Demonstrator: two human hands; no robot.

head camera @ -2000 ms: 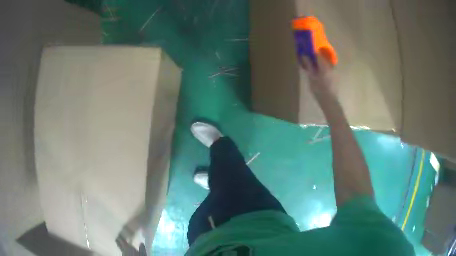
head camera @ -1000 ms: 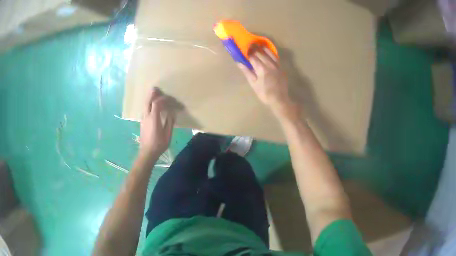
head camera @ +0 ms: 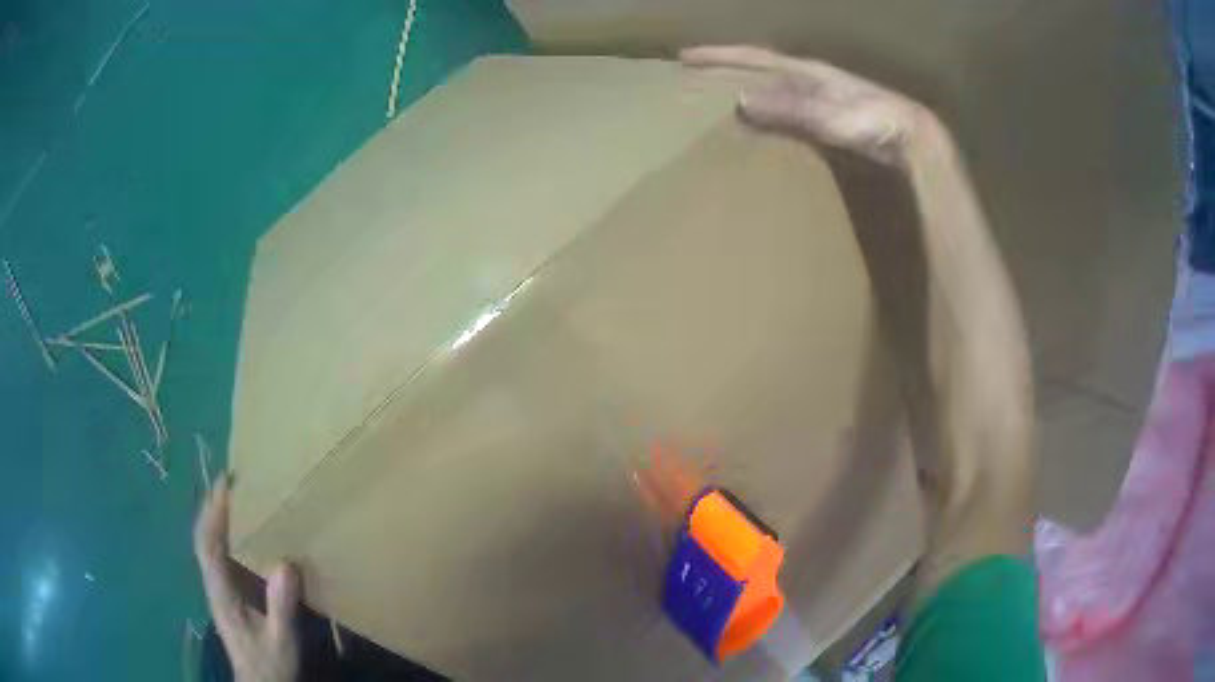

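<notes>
A large brown carton (head camera: pixel 440 227) lies tilted across the middle, with a seam running diagonally and glare, perhaps from clear tape, along part of it. My left hand (head camera: pixel 251 586) holds its lower left corner, thumb and fingers apart around the edge. My right hand (head camera: pixel 833 109) holds its upper edge, fingers stretched along it. The orange and purple tape gun (head camera: pixel 722 576) lies on the carton's face near the bottom, in neither hand. An orange blur shows beside it. The carton hides my legs almost entirely.
Thin cardboard strips (head camera: pixel 127 353) lie scattered on the green floor (head camera: pixel 307 113) at the left. Another large brown carton surface (head camera: pixel 1079 173) fills the upper right. Pink material in clear plastic (head camera: pixel 1146 520) stands at the right rim.
My right hand has let go of the tape gun, which now lies on the carton, and has moved to the far edge. My left hand has moved to a corner. The carton is turned and closer.
</notes>
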